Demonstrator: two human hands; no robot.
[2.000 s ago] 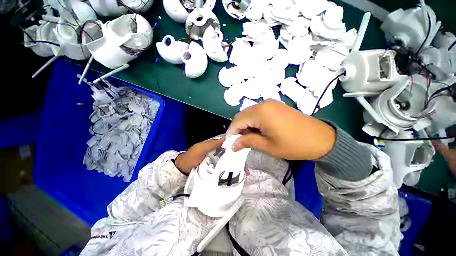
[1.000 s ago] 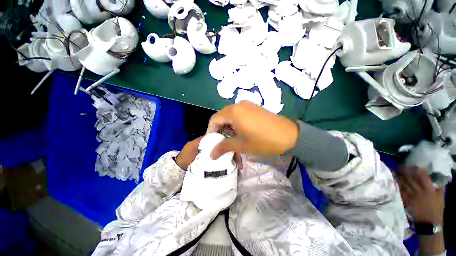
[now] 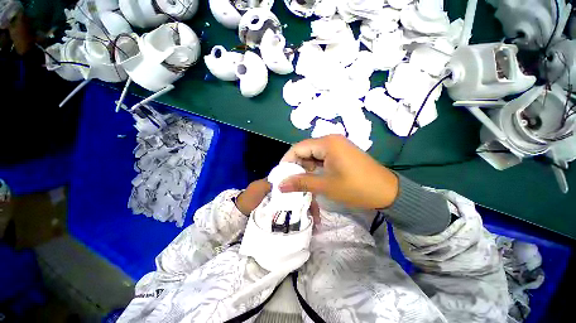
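A white camera body (image 3: 276,243) is held at the lap, its open cavity facing up with dark and red strands showing. A thin white rear cover (image 3: 287,171) stands over its far end. My right hand (image 3: 344,173) pinches this cover between thumb and fingers. My left hand (image 3: 254,195) is around the far left side of the body and mostly hidden behind it. Whether the cover is seated on the body cannot be told.
A bright heap of white covers (image 3: 341,69) lies on the green bench (image 3: 215,104). Ball housings (image 3: 253,74) lie left of it. Camera bodies (image 3: 165,53) cluster at left and right (image 3: 483,72). Blue bins (image 3: 104,208) with white parts stand below at left and right (image 3: 556,252).
The body's cavity opening shows again after being more covered a second ago. The other person's hand and the part it held at the right are gone. The whole view has shifted slightly.
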